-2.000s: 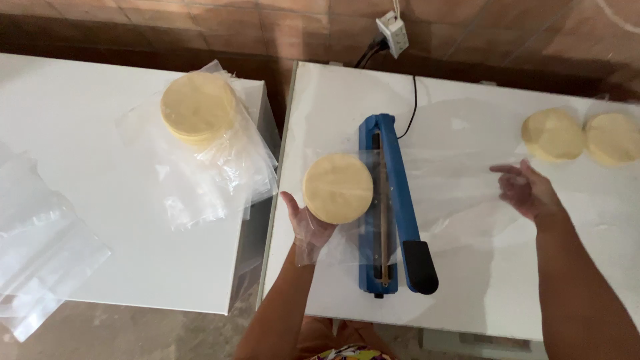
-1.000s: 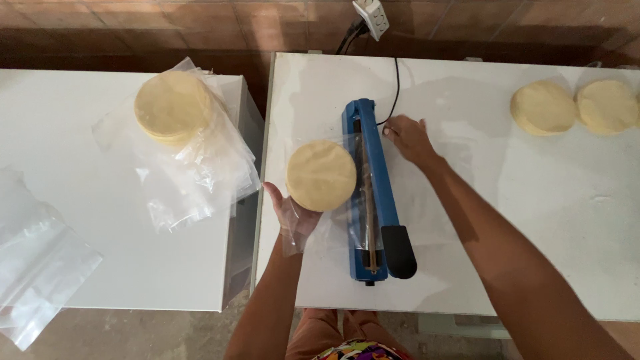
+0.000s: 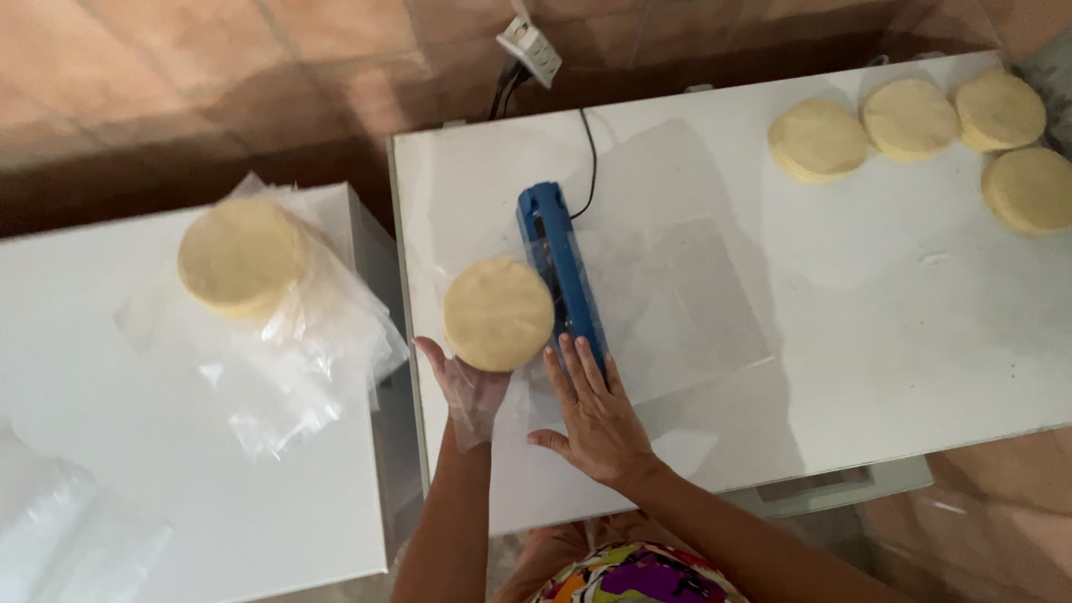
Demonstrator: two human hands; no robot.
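Observation:
A bagged stack of round, pale yellow dough discs (image 3: 498, 314) rests on my left hand (image 3: 479, 387), whose palm and fingers are partly under it, with clear plastic draped over the wrist. Beside the stack, on its right, stands a blue impulse bag sealer (image 3: 578, 289). My right hand (image 3: 599, 419) lies flat, fingers extended, on the near end of the sealer's arm, which is down and hides its black handle. The clear plastic bag (image 3: 695, 310) runs across the sealer and spreads over the white table to the right.
More disc stacks (image 3: 818, 139) sit at the table's back right. On the left white surface, another stack (image 3: 243, 255) lies on loose clear bags (image 3: 285, 368), with further plastic (image 3: 67, 511) at the near left. A gap separates both surfaces. A power strip (image 3: 530, 52) hangs by the wall.
My right hand has moved from beside the sealer's far end to its near end, onto the arm. The sealer's arm has come down. My left hand remains at the dough stack.

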